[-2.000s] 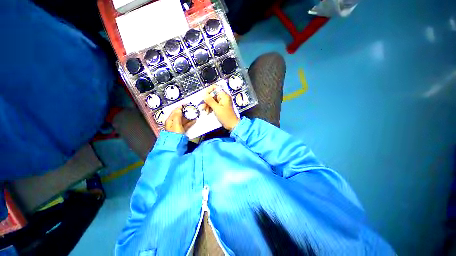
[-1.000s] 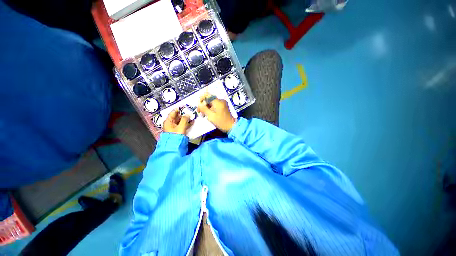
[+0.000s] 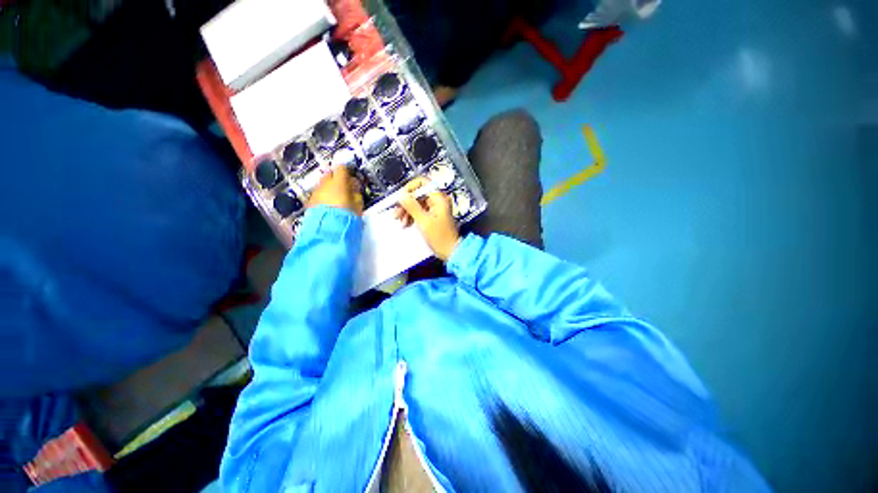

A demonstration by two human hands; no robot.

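A clear blister tray [image 3: 478, 197] with rows of round pockets lies across the front of my lap. Dark round components [image 3: 389, 87] sit in its far rows. A white-faced component [image 3: 442, 176] sits at its right side. A blank white sheet [image 3: 387, 252] covers the near pockets. My left hand [image 3: 336, 190] reaches over the middle rows, fingertips down at the pockets; whether it grips a component is hidden. My right hand [image 3: 429, 214] is over the sheet's right part with fingers bent; a held tool cannot be made out.
A white block [image 3: 270, 40] and a second white sheet [image 3: 291, 99] lie at the far end on a red crate [image 3: 217, 93]. A person in blue [image 3: 116, 231] is close on the left. A red floor stand [image 3: 568, 65] is at the upper right.
My left hand has moved from the white sheet, where it held a white-faced component, up and away to the middle rows. My right hand stays near the sheet. The view has shifted slightly.
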